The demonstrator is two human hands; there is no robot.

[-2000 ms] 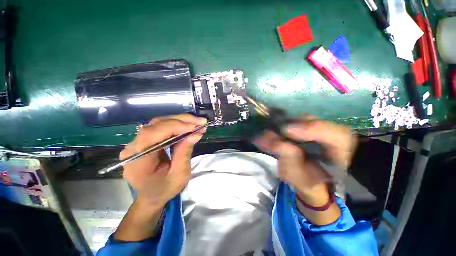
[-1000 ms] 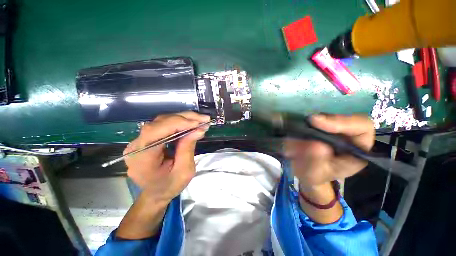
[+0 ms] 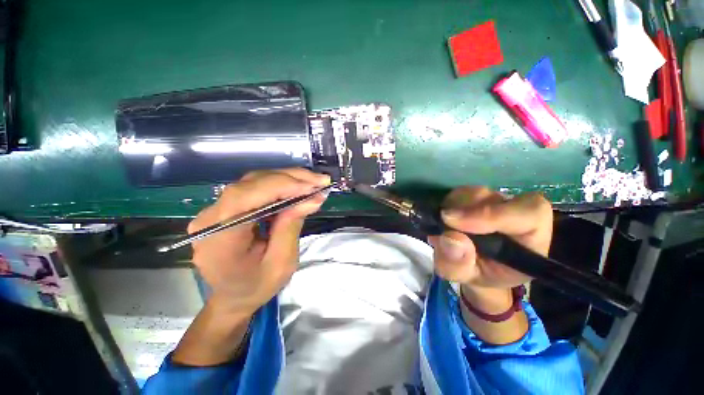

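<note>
The display assembly (image 3: 216, 139) lies glossy and dark on the green mat, left of centre. The logic board (image 3: 370, 143), silver-white and black, sticks out at its right end. My left hand (image 3: 255, 227) is shut on the tweezers (image 3: 247, 222), whose points are at the board's lower edge. My right hand (image 3: 494, 239) is shut on the soldering iron (image 3: 533, 266) by its black handle. The iron's metal tip is at the board's lower edge, close to the tweezer points. Whether the two tips touch is too small to tell.
A red square pad (image 3: 475, 48), a pink tube (image 3: 529, 109) and a blue opening pick (image 3: 543, 78) lie right of the board. White-silver bits (image 3: 617, 177) are scattered farther right. Red-handled tools (image 3: 673, 96) and a white piece (image 3: 638, 54) lie at the right. Dark parts stand at the far left.
The iron has moved left from beside the board to its lower edge. The orange-yellow screwdriver seen at upper right is out of view. The left hand and tweezers have hardly moved.
</note>
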